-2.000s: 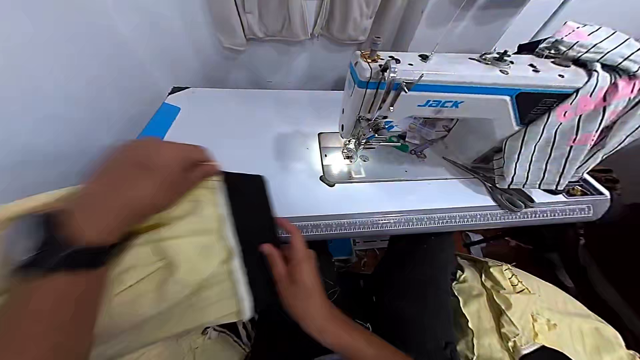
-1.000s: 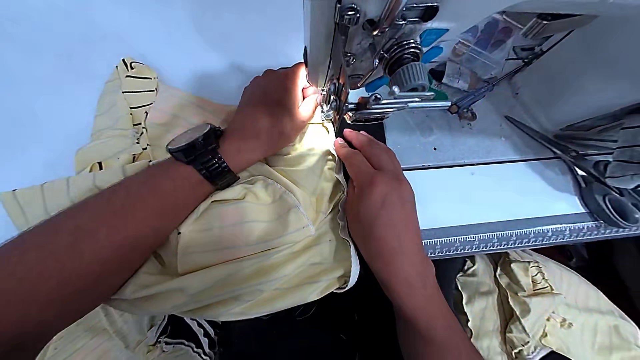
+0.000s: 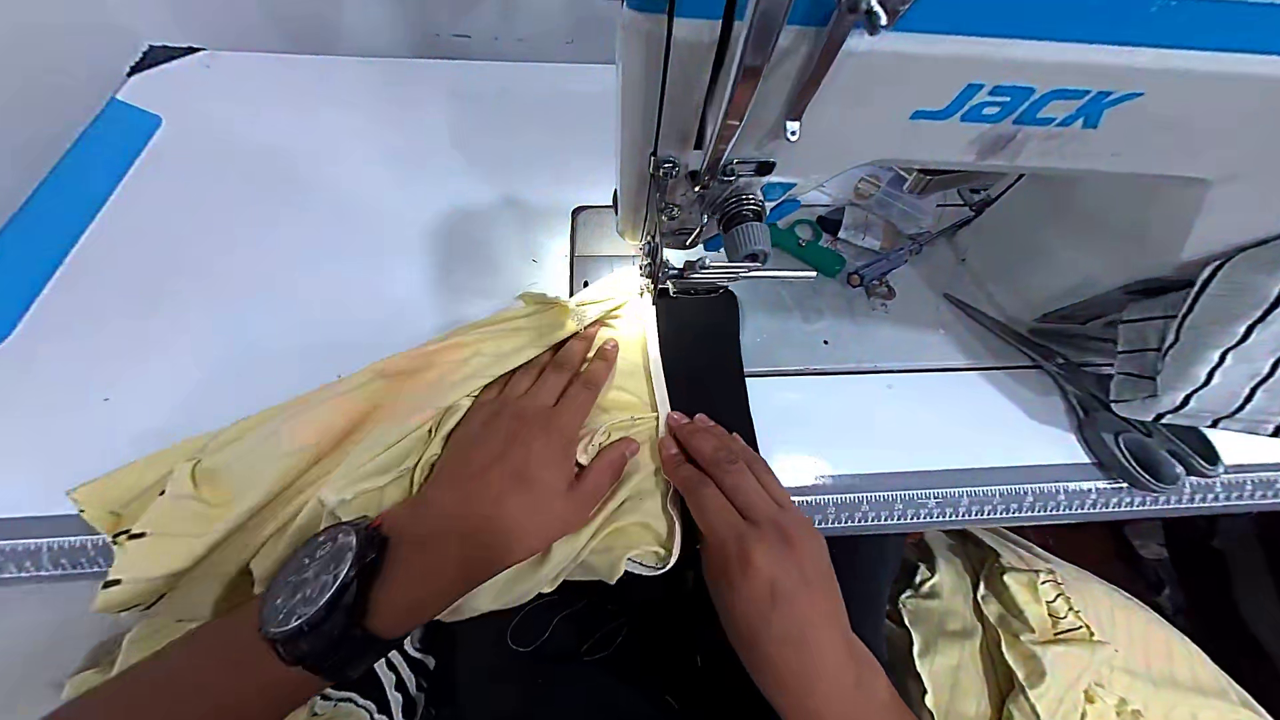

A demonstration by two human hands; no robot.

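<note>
Yellow fabric [image 3: 380, 400] lies over the sewing table's front edge, its far tip at the needle area of a Jack sewing machine [image 3: 1010, 110]. My left hand [image 3: 530, 450] rests flat on this fabric, fingers slightly spread. A black elastic-like band [image 3: 703, 360] runs from the presser foot [image 3: 675, 275] toward me, beside the fabric's white edge. The fingertips of my right hand [image 3: 740, 500] press where the white edge meets the black band. The machine's lamp lights the cloth at the foot; the needle tip cannot be made out.
Black-handled scissors [image 3: 1090, 410] lie on the table at the right, beside striped fabric [image 3: 1225, 345]. A green tool [image 3: 808, 248] and small items sit under the machine arm. A ruler strip [image 3: 1000, 502] follows the table's front edge. More yellow fabric [image 3: 1090, 630] hangs at the lower right.
Two seconds ago the yellow fabric and black band were left of the machine; now both are at the presser foot. My left hand has moved back from the needle area onto the fabric. The view has shifted.
</note>
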